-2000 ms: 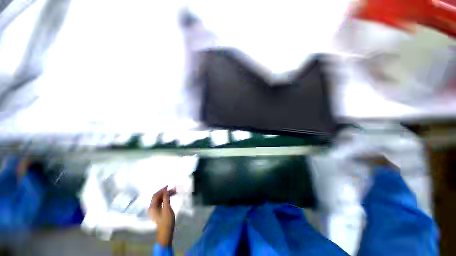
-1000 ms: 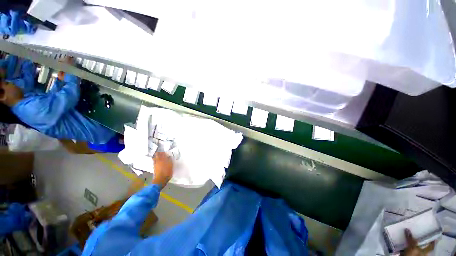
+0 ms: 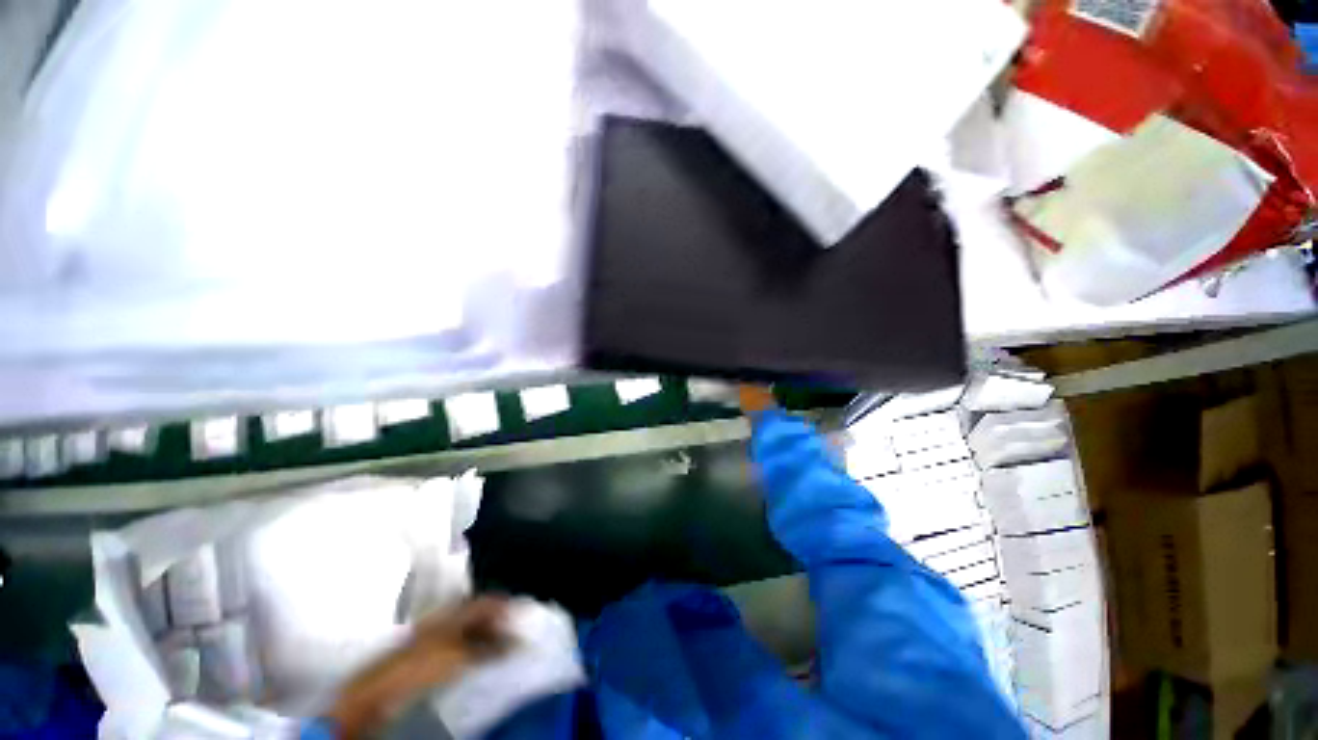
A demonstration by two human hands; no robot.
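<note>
Small white boxes (image 3: pixel 473 415) lie spaced along the green conveyor belt (image 3: pixel 586 412). My left hand (image 3: pixel 434 651), blurred, holds a white piece (image 3: pixel 523 668) in front of my lap; whether it is a box or a leaflet I cannot tell. The left-hand bin (image 3: pixel 123 571) with a crumpled white liner holds some white boxes beside that hand. My right hand (image 3: pixel 753 398) reaches onto the belt at a white box (image 3: pixel 711 390); most of the hand is hidden, so its grip is unclear. The right-hand bin (image 3: pixel 1034 535) holds tight rows of white boxes.
A black panel (image 3: pixel 766 282) overhangs the belt from the white shelf (image 3: pixel 1142 321), with an open white box and a red-and-white bag (image 3: pixel 1229 87) behind. A pale rail (image 3: pixel 607 442) borders the belt above a dark-green ledge (image 3: pixel 622 521). Brown cartons (image 3: pixel 1192 578) stand at right.
My right hand has moved from the right-hand bin to the belt. My left hand has moved from the left-hand bin towards my lap with a white piece. The view has turned right.
</note>
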